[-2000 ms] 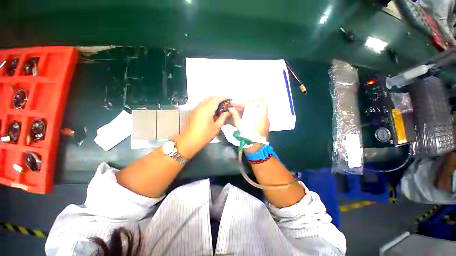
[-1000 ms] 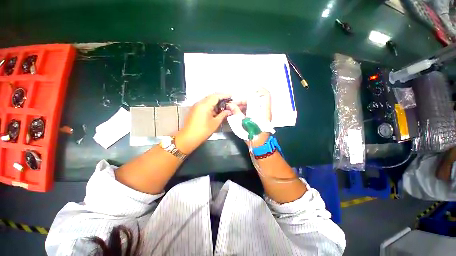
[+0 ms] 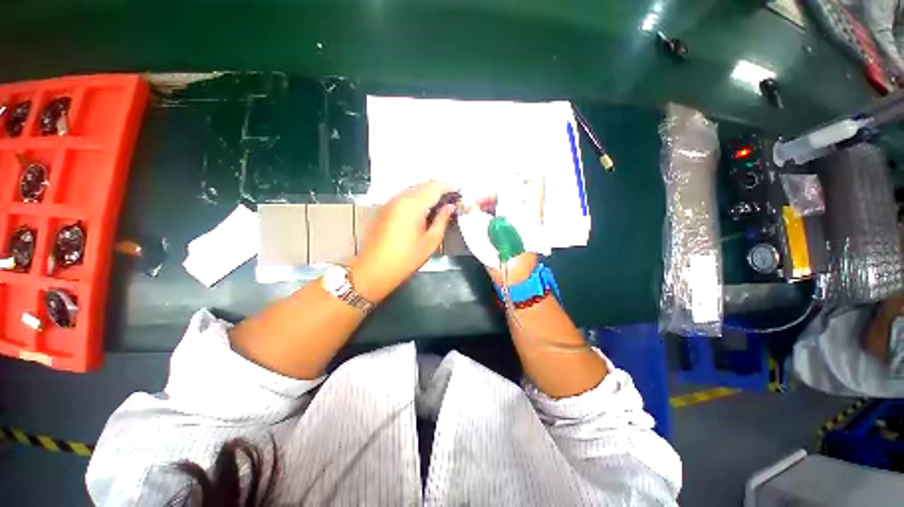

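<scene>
My left hand point(image 3: 404, 233) holds a small dark round electronic module point(image 3: 445, 205) between its fingertips, above the near part of the white paper sheet point(image 3: 466, 139). My right hand point(image 3: 520, 213) is shut on the white glue dispensing syringe point(image 3: 480, 236), its front end close to the module. The syringe's tip is hidden at the fingers. The green air adapter point(image 3: 506, 238) sits at its rear, and a thin clear air hose point(image 3: 508, 295) runs from it over my right wrist.
A red compartment tray point(image 3: 91, 198) with several modules lies at left. Grey-beige pads point(image 3: 282, 234) and a folded white paper point(image 3: 220, 248) lie near the edge. A plastic-wrapped strip point(image 3: 691, 218) and a black controller point(image 3: 758, 208) stand at right. Another person's sleeve point(image 3: 828, 352) shows at far right.
The syringe has turned in my right hand, so its green rear end has swung up and to the right. The module stays in my left fingers. The view has shifted slightly.
</scene>
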